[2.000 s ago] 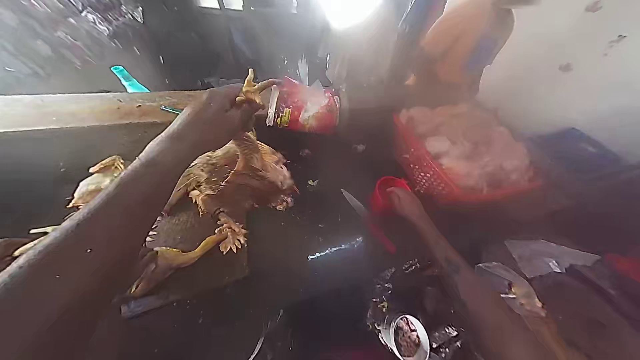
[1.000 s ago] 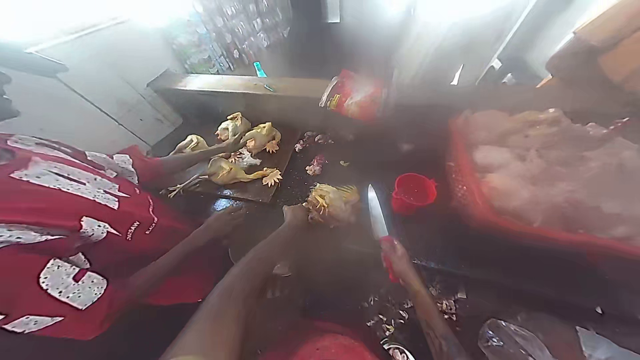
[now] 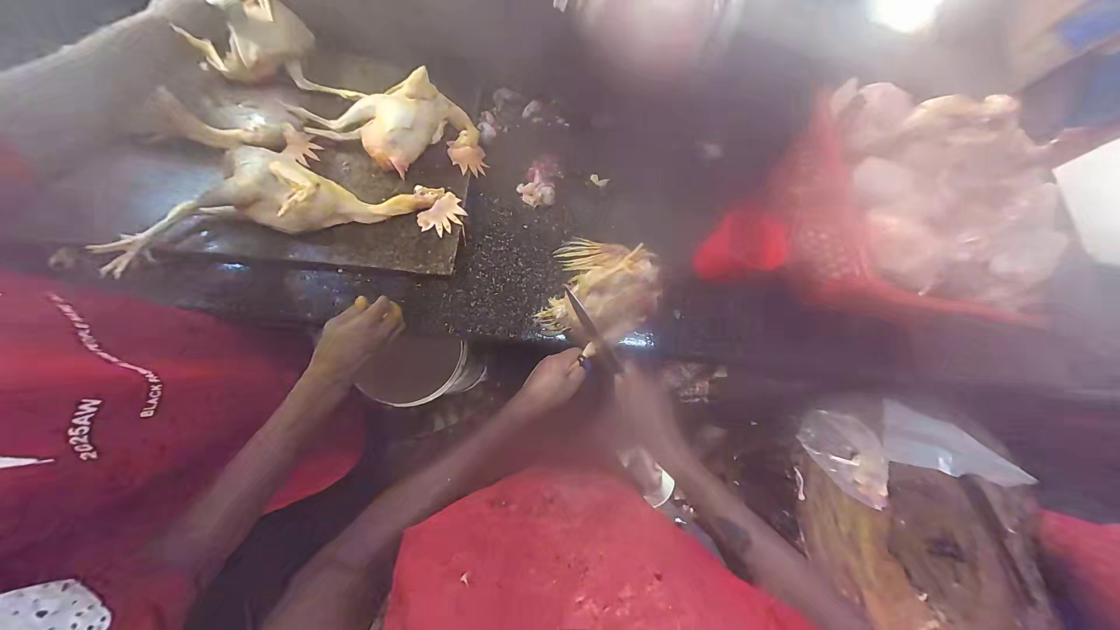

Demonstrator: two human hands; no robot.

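Near the front edge of the dark speckled counter lies a pile of yellowish chicken feet [image 3: 612,284], partly blurred. My left hand [image 3: 556,381] is closed on a pale, small part at the near side of this pile, probably a chicken foot. My right hand [image 3: 643,394], blurred, grips a knife [image 3: 584,315], whose blade lies slanted across the near side of the pile, close to my left fingers. The knife's handle is hidden in the hand. Several plucked chickens [image 3: 302,197] lie on a board [image 3: 376,249] at the upper left.
A co-worker's hand [image 3: 363,328] rests by the counter edge, above a bucket [image 3: 411,372]. A red basket [image 3: 844,262] of pale meat stands at the right, beside a red container [image 3: 742,243]. Plastic bags [image 3: 849,455] lie on a wooden block [image 3: 945,542] at the lower right.
The knife blade has come across the near side of the pile, close to my left hand; a second ago it stood apart to the right. The view has shifted strongly.
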